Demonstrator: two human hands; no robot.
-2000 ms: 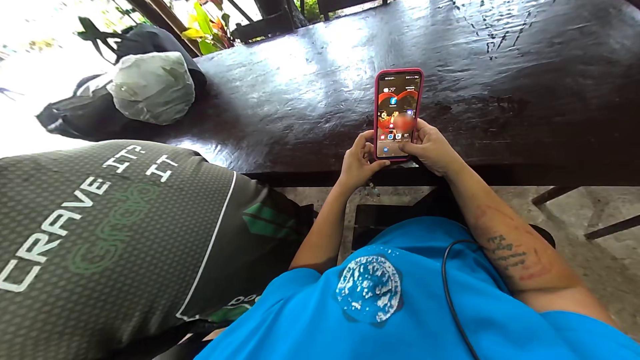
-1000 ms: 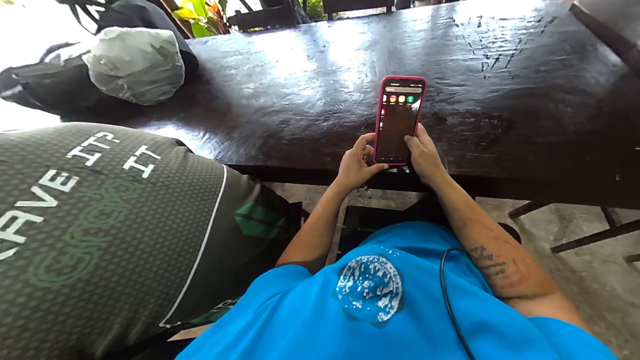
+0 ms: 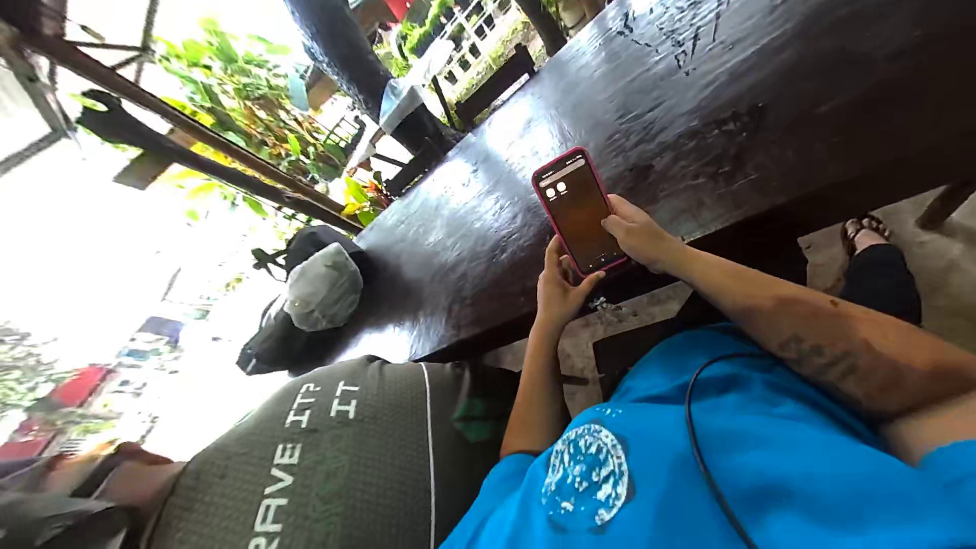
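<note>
A smartphone in a pink-red case (image 3: 581, 213) is held upright over the near edge of a dark, glossy wooden table (image 3: 457, 252). Its lit screen shows a bar near the top and a pair of round icons. My left hand (image 3: 563, 288) grips the phone's lower left side and bottom corner, with the thumb at the lower edge. My right hand (image 3: 640, 233) holds the right side, its thumb over the screen's right edge. The fingers behind the phone are hidden.
A dark bag (image 3: 282, 335) and a whitish plastic bag (image 3: 326, 288) lie at the table's left end. Close on my left sits a person in a dark printed shirt (image 3: 366, 457). A sandalled foot (image 3: 865, 232) shows at right. A black cable (image 3: 698, 435) runs down my blue shirt.
The phone's screen has gone from a colourful picture with icons to a dark page with several icons, and now to one with fewer. The view has tilted strongly and turned left.
</note>
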